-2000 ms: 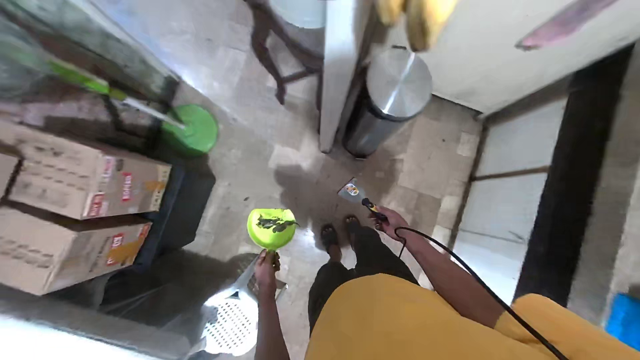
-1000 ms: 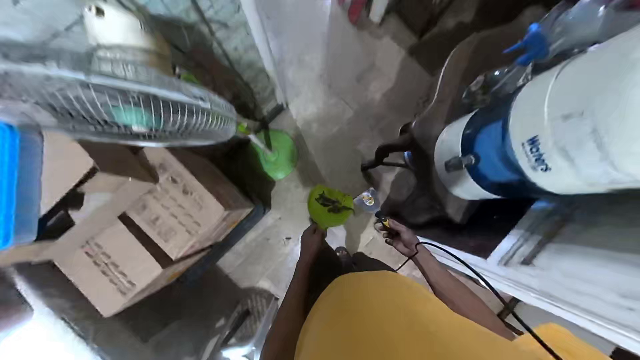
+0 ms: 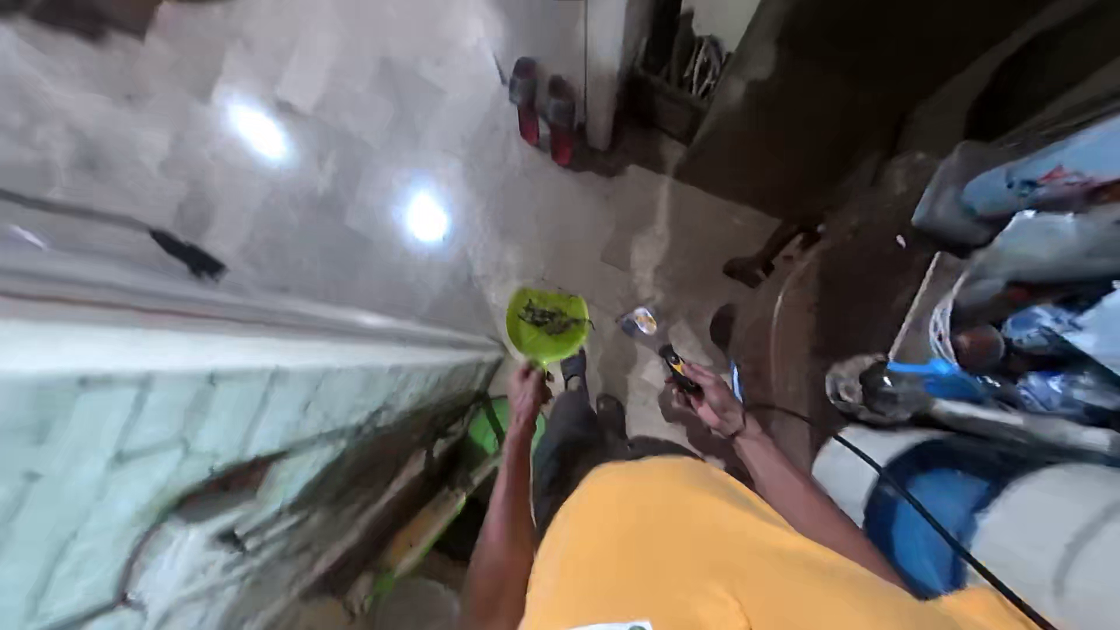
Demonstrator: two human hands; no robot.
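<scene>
My left hand [image 3: 528, 391] grips the handle of a lime-green plastic pan [image 3: 528, 340], held out in front of me. Dark, leafy-looking scraps [image 3: 549, 318] lie in the pan. In my right hand [image 3: 710, 398] is the black and yellow handle of a putty knife or scraper [image 3: 679, 367]. Its wide blade [image 3: 639, 322] points forward and to the left, apart from the pan. A black cable [image 3: 884, 477] runs near my right wrist and along the right side; whether it joins the tool cannot be told.
At the left runs a pale green tiled wall [image 3: 219, 411]. A pair of slippers [image 3: 560, 118] lies on the floor ahead, near a white door edge [image 3: 604, 79]. To the right stand a dark wooden table [image 3: 809, 306] carrying bags and a white and blue water container [image 3: 927, 507].
The view has moved a lot, to a doorway with slippers. The scraper blade, close to the pan's rim a second ago, is now apart from it. Both hands keep their hold.
</scene>
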